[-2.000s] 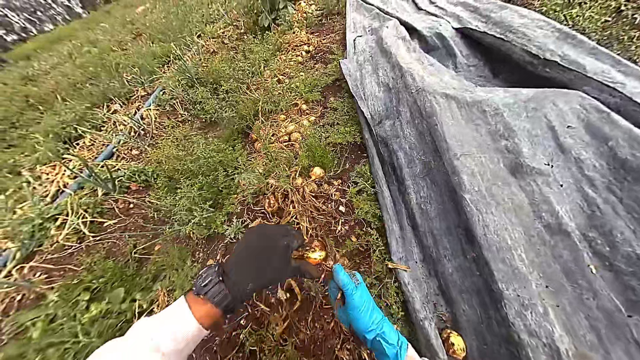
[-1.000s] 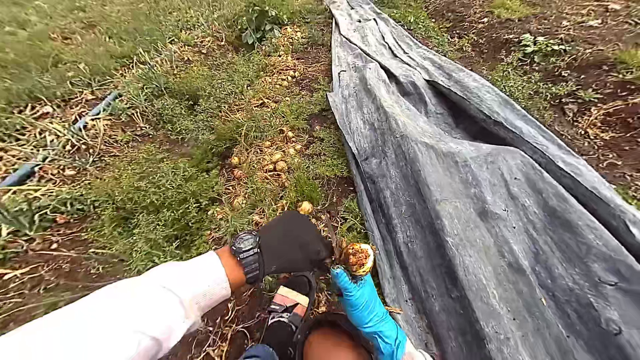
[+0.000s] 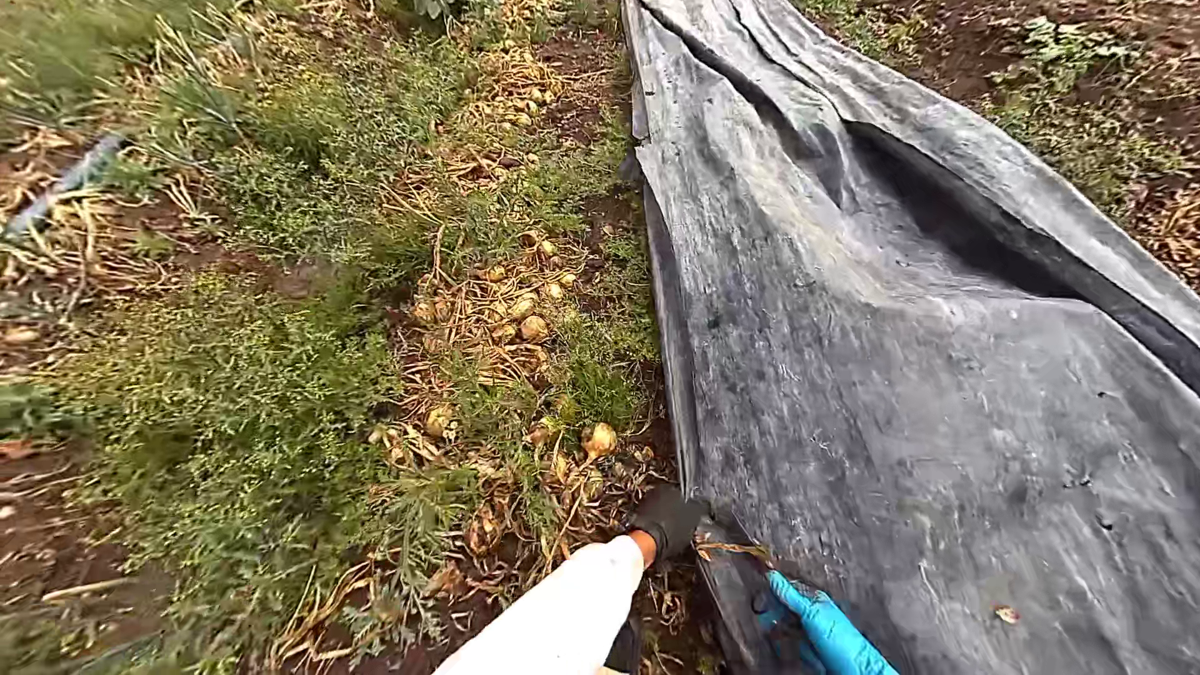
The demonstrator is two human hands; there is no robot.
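My left hand (image 3: 667, 521), in a black glove, reaches to the near left edge of a grey plastic sheet (image 3: 844, 394). Its fingers are too hidden to tell what they hold. My right hand (image 3: 820, 623), in a blue glove, is low over the sheet's edge, its fingertips by a dry stalk (image 3: 736, 547) that lies between the hands. Whether it grips anything is unclear. An onion (image 3: 599, 441) lies on the soil just up and left of my left hand. More onions (image 3: 533, 328) lie farther up the row among dry tops.
Green weeds (image 3: 244, 412) grow thickly left of the onion row. A bluish hose or pipe (image 3: 66, 186) lies at the far left. Deep folds run along the sheet's right side, with bare soil and low plants (image 3: 1059, 56) beyond. A small dry scrap (image 3: 1006, 614) rests on the sheet.
One second ago an onion was at my right hand's fingers; it no longer shows there. My left hand has moved to the sheet's edge. My foot, seen earlier, is mostly out of sight.
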